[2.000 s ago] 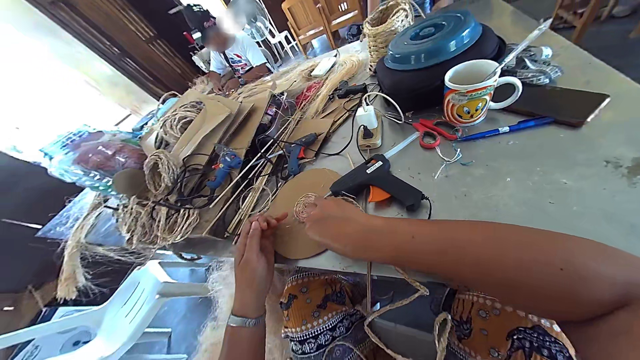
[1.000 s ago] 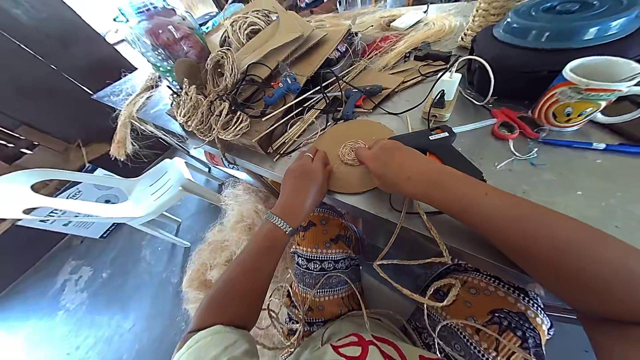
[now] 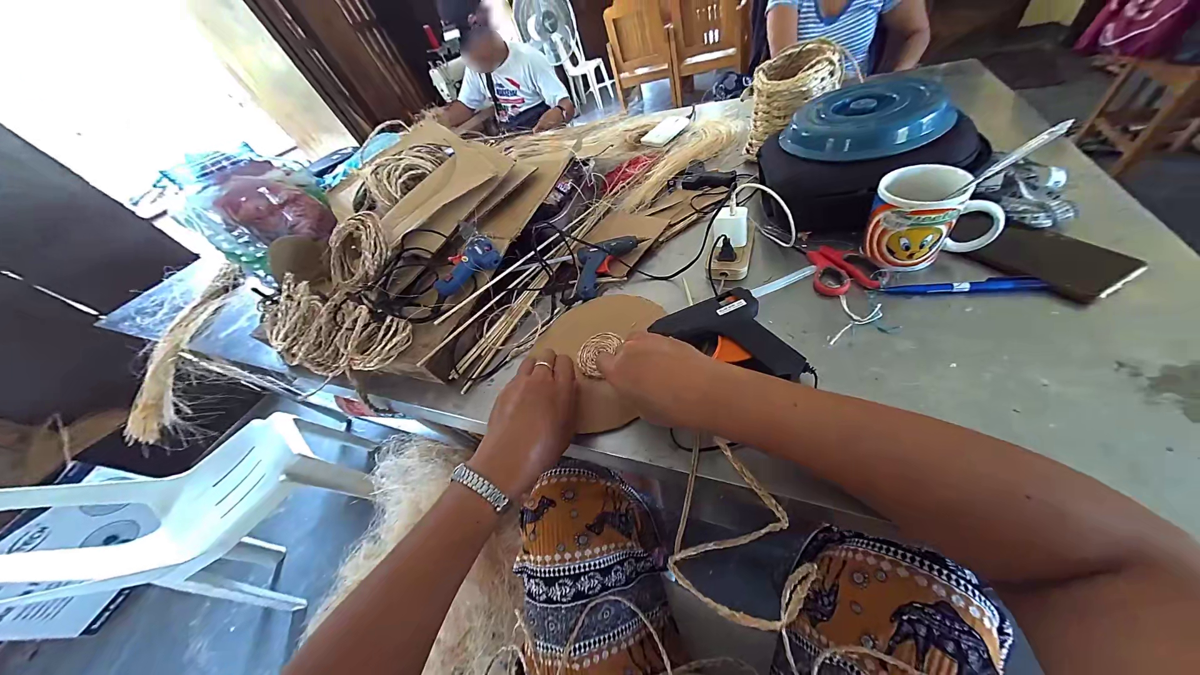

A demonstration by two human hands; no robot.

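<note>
A round cardboard disc (image 3: 605, 412) lies at the near edge of the metal table, with a small flat coil of braided fiber cord (image 3: 598, 354) on it. My left hand (image 3: 532, 408) rests on the disc's left part, beside the coil. At the coil's right edge, my right hand (image 3: 661, 375) has its fingertips pressed down; whether they pinch the cord is hidden. From under this hand the braided cord (image 3: 741, 542) hangs over the table edge to my lap. A black glue gun with an orange trigger (image 3: 736, 333) lies just beyond my right wrist.
Red scissors (image 3: 834, 272), a cartoon mug (image 3: 914, 220), a blue pen (image 3: 966, 286) and a power strip (image 3: 731, 258) lie beyond the glue gun. Leftward are two blue glue guns, sticks, cardboard and cord bundles (image 3: 333, 328). A white plastic chair (image 3: 216, 497) stands left. Two people sit across.
The view has swung noticeably between frames. My left hand now lies flatter on the disc than two seconds ago, while my right hand stays at the coil.
</note>
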